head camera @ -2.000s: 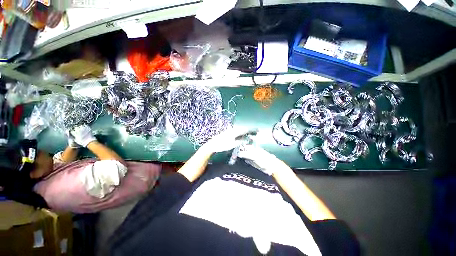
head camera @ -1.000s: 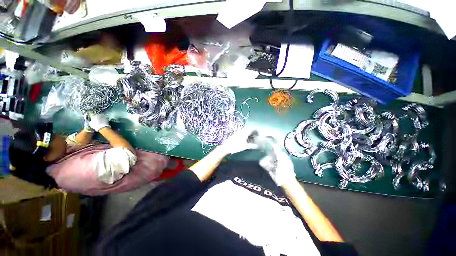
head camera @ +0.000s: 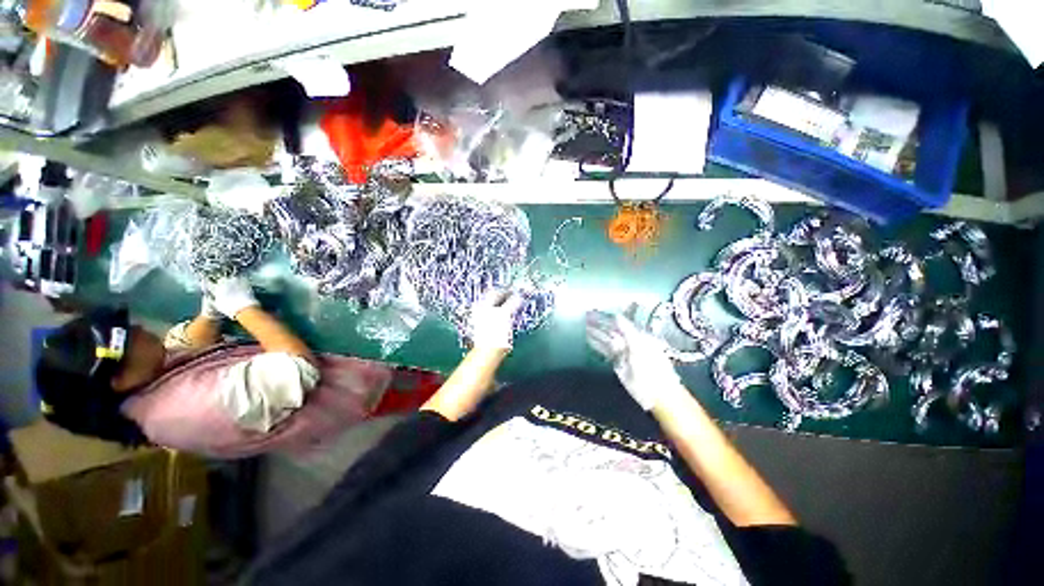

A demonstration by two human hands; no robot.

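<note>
The loose wire pile [head camera: 464, 246] is a tangled, silvery heap on the green bench, left of centre. My left hand [head camera: 496, 319], in a white glove, is at the pile's lower right edge. Its fingertips touch or overlap the strands; I cannot tell whether it grips any. My right hand [head camera: 632, 353], in a pale glove with greyish fingers, is over the bench near the front edge, left of the wire bundles. Its fingers point up and left; whether it holds thin strands is too blurred to tell. The curved, shiny wire bundles [head camera: 750, 280] lie heaped on the right.
A second, darker wire heap [head camera: 332, 235] is left of the pile. A small orange tangle [head camera: 633, 227] lies near the back edge. A blue bin [head camera: 819, 166] stands behind the bundles. A coworker [head camera: 229, 383] sits at left by cartons. A shelf [head camera: 378, 52] overhangs the bench.
My hands were together at the centre and are now apart. My left hand has moved left to the loose pile. My right hand's fingers are more extended. The camera view has shifted slightly.
</note>
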